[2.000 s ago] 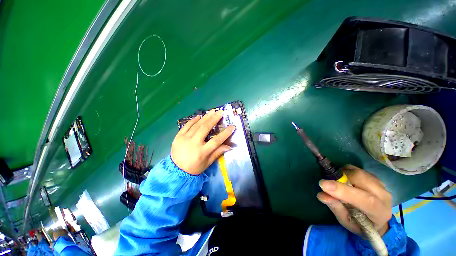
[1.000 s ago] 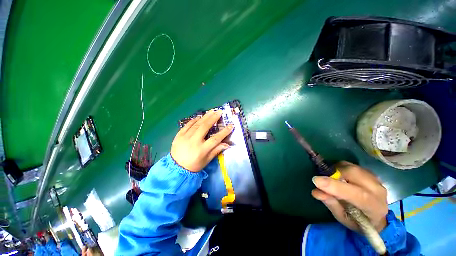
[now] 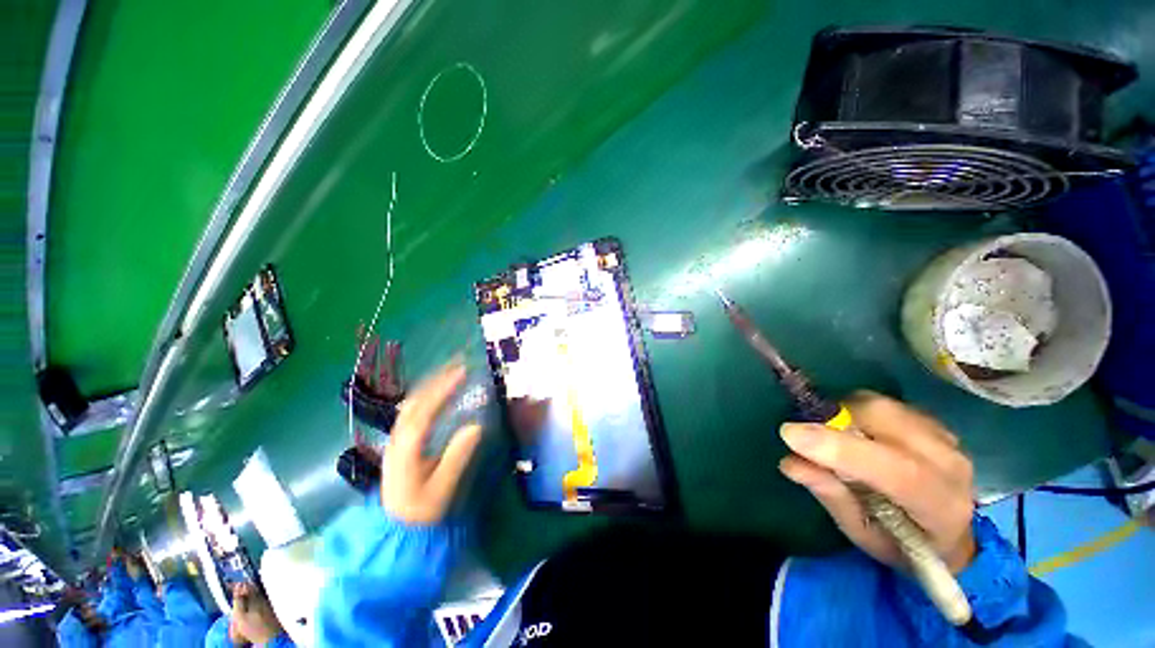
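An open tablet (image 3: 608, 392) lies on the green bench in front of me, its mainboard (image 3: 557, 285) across the far end and an orange flex cable (image 3: 581, 443) down its middle. My left hand (image 3: 428, 449) is off the tablet, to its left, blurred, with fingers apart and nothing seen in it. My right hand (image 3: 893, 475) holds the soldering iron (image 3: 775, 361) by its pale wrapped handle, tip above the bench right of the tablet. A small grey-white part (image 3: 669, 324) lies beside the tablet's right edge.
Black ribbed bundles with red wires (image 3: 376, 395) lie left of my left hand. Thin solder wire (image 3: 390, 241) curls beyond them. A second tablet (image 3: 258, 329) lies farther left. A black fan (image 3: 950, 127) and a round pot (image 3: 931, 317) stand at right. Another person's hand (image 3: 253, 616) shows lower left.
My left hand has lifted off the tablet and moved left toward the wire bundles, uncovering the mainboard. The right hand still holds the iron. The view has shifted slightly.
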